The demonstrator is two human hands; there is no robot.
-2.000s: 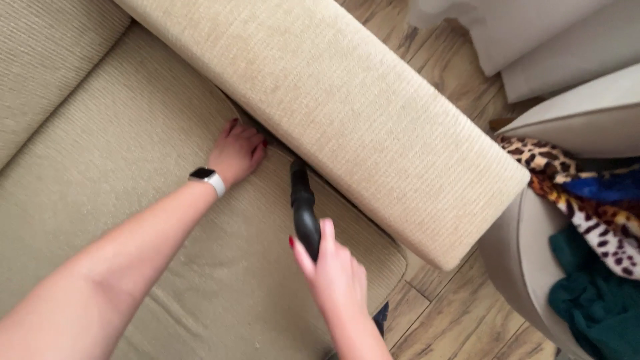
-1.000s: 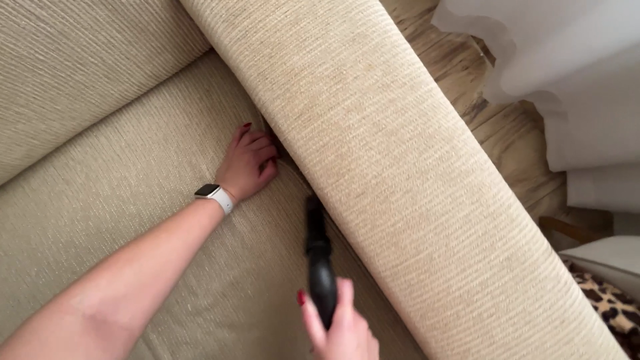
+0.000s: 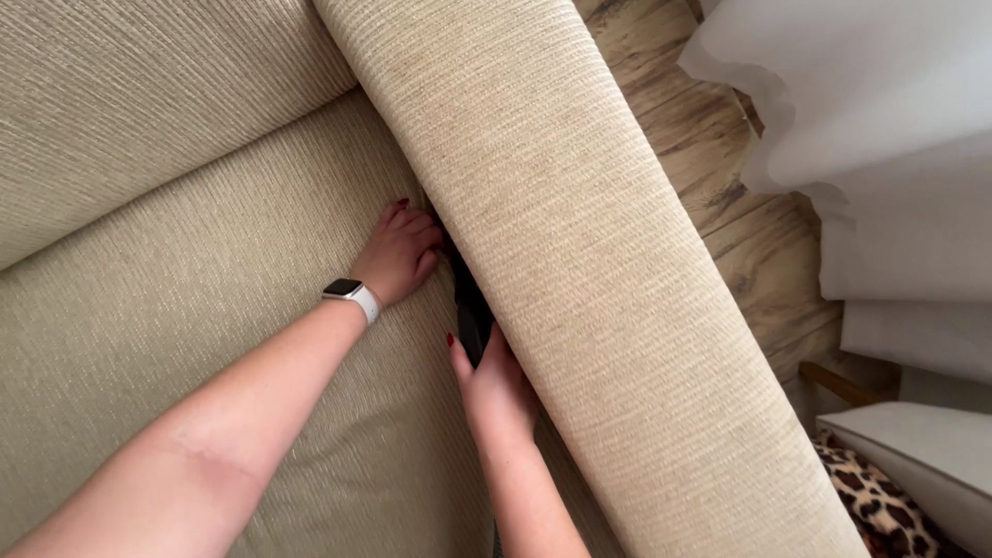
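My left hand point(image 3: 399, 252), with a white-banded smartwatch point(image 3: 353, 296) at its wrist, presses on the edge of the beige sofa seat cushion point(image 3: 225, 256), beside the gap at the armrest point(image 3: 604, 256). Its fingers are bent, and their tips are partly hidden at the gap. My right hand point(image 3: 496, 380) grips a black tool handle point(image 3: 473, 322), perhaps a vacuum attachment. The far part of that tool lies down in the gap between cushion and armrest, out of sight. Both hands are close together, the right one lower in the view.
The sofa backrest point(image 3: 155, 93) rises at the upper left. Beyond the armrest are a wood-look floor point(image 3: 721, 201) and a white curtain point(image 3: 891, 147). A pale upholstered seat point(image 3: 922, 442) holds leopard-print cloth point(image 3: 876, 496) at the lower right, near a wooden leg point(image 3: 837, 384).
My right hand has moved up along the armrest, and the black tool has gone deeper into the gap beside my left hand. The view has shifted closer to the sofa.
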